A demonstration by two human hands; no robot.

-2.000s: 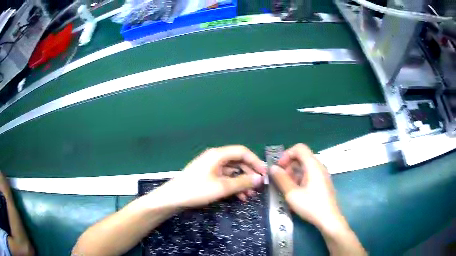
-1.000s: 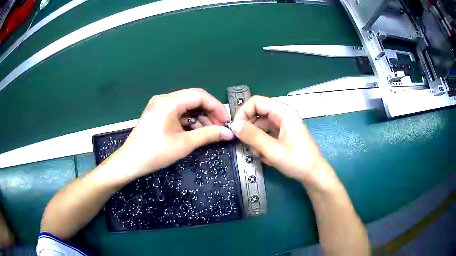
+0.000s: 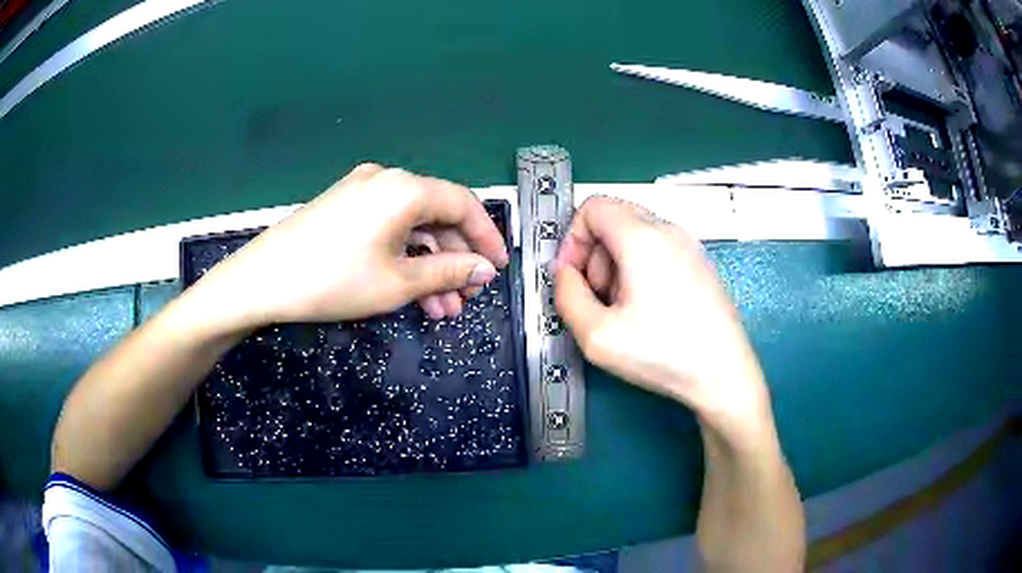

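Note:
The grey-brown fixture strip (image 3: 554, 392) lies upright in the view with a row of several round metallic seats. The black parts tray (image 3: 381, 392) lies along its left side, full of tiny glinting rings. My left hand (image 3: 409, 252) is over the tray's upper part, thumb and fingers curled; a small pale glint shows at the thumb tip, too small to tell what it is. My right hand (image 3: 633, 291) is at the strip's right edge, its fingertips curled by a middle seat and partly covering it. Whether it holds a part is hidden.
A green conveyor belt (image 3: 426, 101) runs behind, with a pale rail (image 3: 784, 213) along its near side and a pointed pale guide (image 3: 728, 87) at right. A silver machine frame (image 3: 869, 134) stands at the upper right. The green bench edge (image 3: 628, 492) is in front.
My hands, which met over the strip, are now apart, left over the tray and right at the strip's right edge. The strip's upper seats are now uncovered. The view has tilted further down.

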